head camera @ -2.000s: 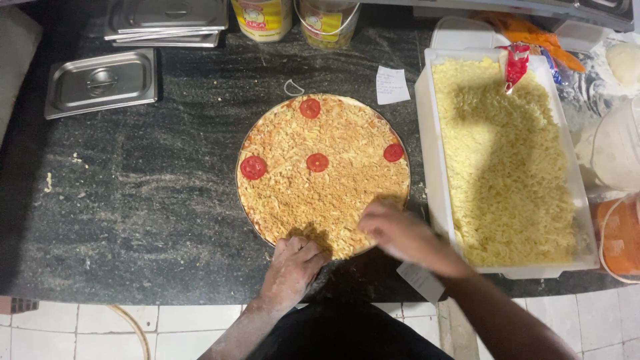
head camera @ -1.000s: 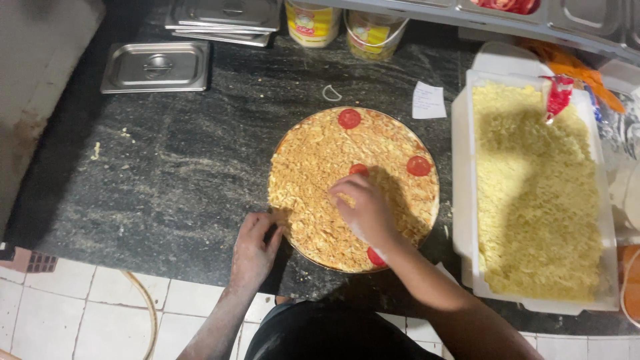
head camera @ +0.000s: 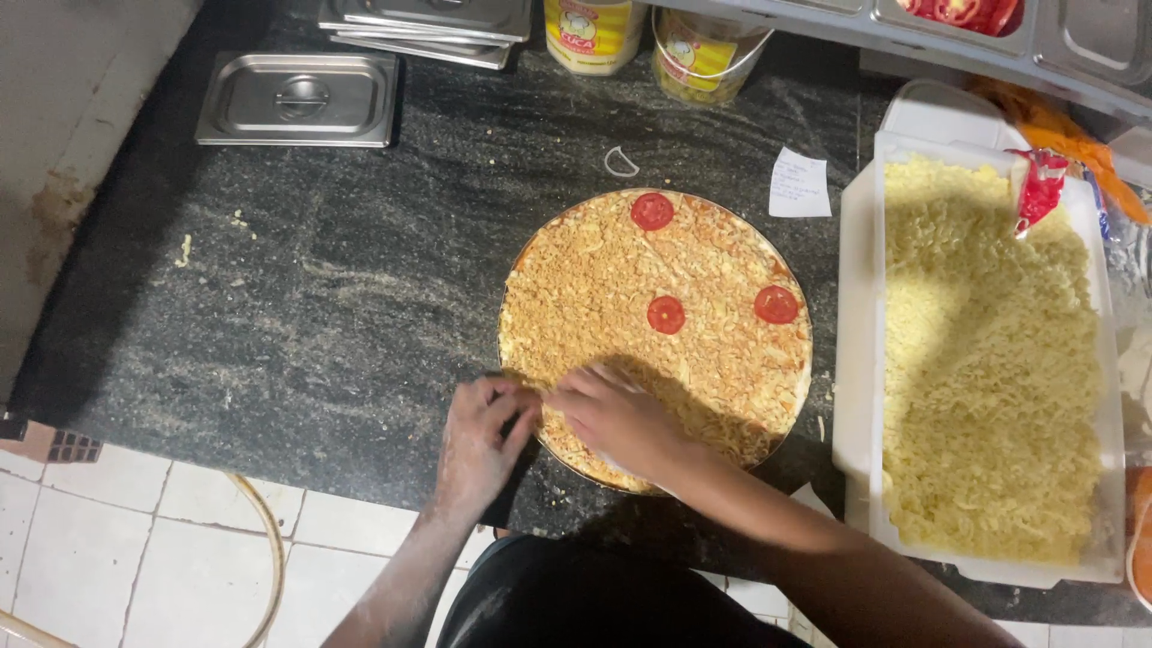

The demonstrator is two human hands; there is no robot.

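A round pizza (head camera: pixel 585 297) lies on the dark stone counter, covered with crumbly shredded topping. Tomato slices show at its top (head camera: pixel 652 211), near its centre (head camera: pixel 666 315) and at its right side (head camera: pixel 776 305). My left hand (head camera: pixel 490 427) is at the pizza's lower left edge, thumb and fingers curled close together; whether it pinches the rim is unclear. My right hand (head camera: pixel 616 414) is over the lower left part of the pizza, its blurred fingertips near those of my left hand. Its palm side is hidden, so what it holds cannot be told.
Right of the pizza stands a white plastic tub (head camera: pixel 855 360) of shredded cheese (head camera: pixel 990 378) with a red packet (head camera: pixel 1042 191). A paper slip (head camera: pixel 799 184), steel lid (head camera: pixel 299 99), stacked lids (head camera: pixel 423 36) and two plastic buckets (head camera: pixel 591 34) (head camera: pixel 706 58) lie or stand behind.
My right hand has moved left across the pizza to beside my left hand. The tomato slice seen at the left two seconds ago no longer shows there. The view has shifted.
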